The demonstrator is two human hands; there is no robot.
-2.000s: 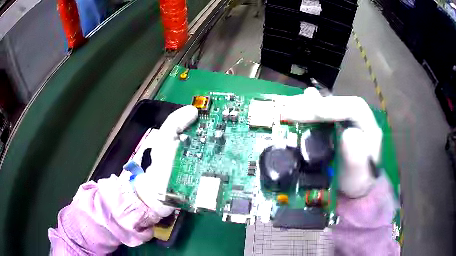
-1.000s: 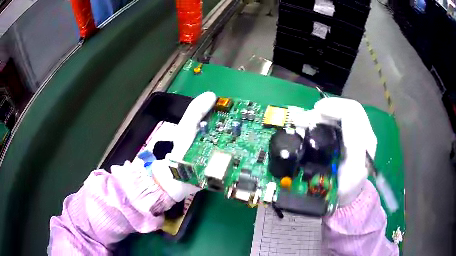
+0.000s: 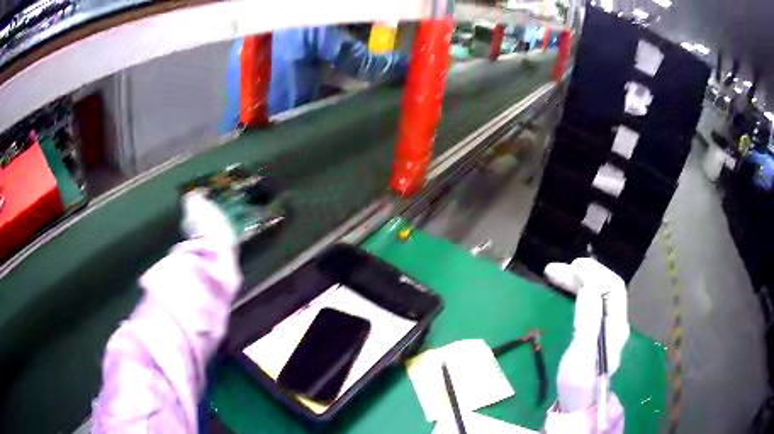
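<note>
My left hand (image 3: pixel 208 222), in a white glove, reaches over the green conveyor belt at the left. It holds the near left edge of a green circuit board (image 3: pixel 250 203), which is blurred and low over or on the belt; which of these is unclear. My right hand (image 3: pixel 594 326), also gloved, is raised over the bench's right side. It holds a thin pen (image 3: pixel 603 339) upright against the palm, and no board.
A black tray (image 3: pixel 382 275) holds a white sheet (image 3: pixel 356 297) and dark phone (image 3: pixel 327 352). Nearby lie white papers (image 3: pixel 484 373), a dark stick-like tool (image 3: pixel 452 394) and cutters (image 3: pixel 538 360). Red-wrapped posts (image 3: pixel 423 106) and black crates (image 3: pixel 615 127) stand beyond. A blue-sleeved person (image 3: pixel 297 72) is across the belt.
My left hand has carried the board left, from over the bench to the belt. My right hand has let go of the board. The view has turned up and left, uncovering tray, papers and cutters.
</note>
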